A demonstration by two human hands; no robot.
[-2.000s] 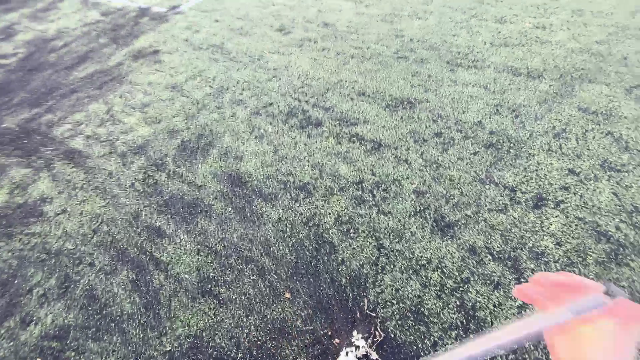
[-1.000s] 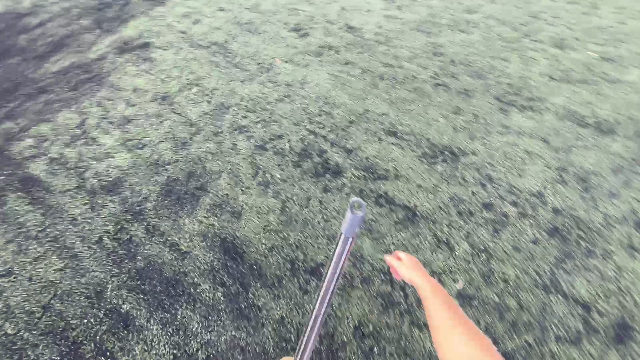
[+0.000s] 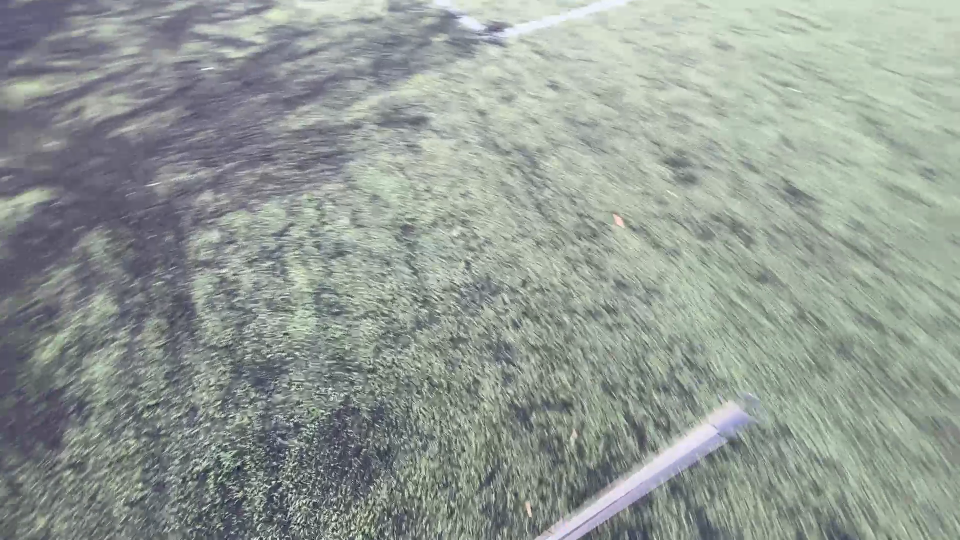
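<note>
A pale metal pole or tube (image 3: 652,471) slants in from the bottom edge, right of the middle, and its upper end points up and to the right above the grass. The pole's lower part lies outside the view, so what holds it is hidden. Neither my left hand nor my right hand shows in the head view. Motion blurs the picture.
Grass (image 3: 465,300) covers the ground, with dark shadows across the upper left. Pale strips (image 3: 566,16) meet at a corner at the top. A small orange-brown leaf-like piece (image 3: 618,220) lies on the grass right of the middle.
A bare forearm and hand, seen at the right one second ago, have left the view. The pole now leans further to the right. The view has shifted, and the pale strips show at the top.
</note>
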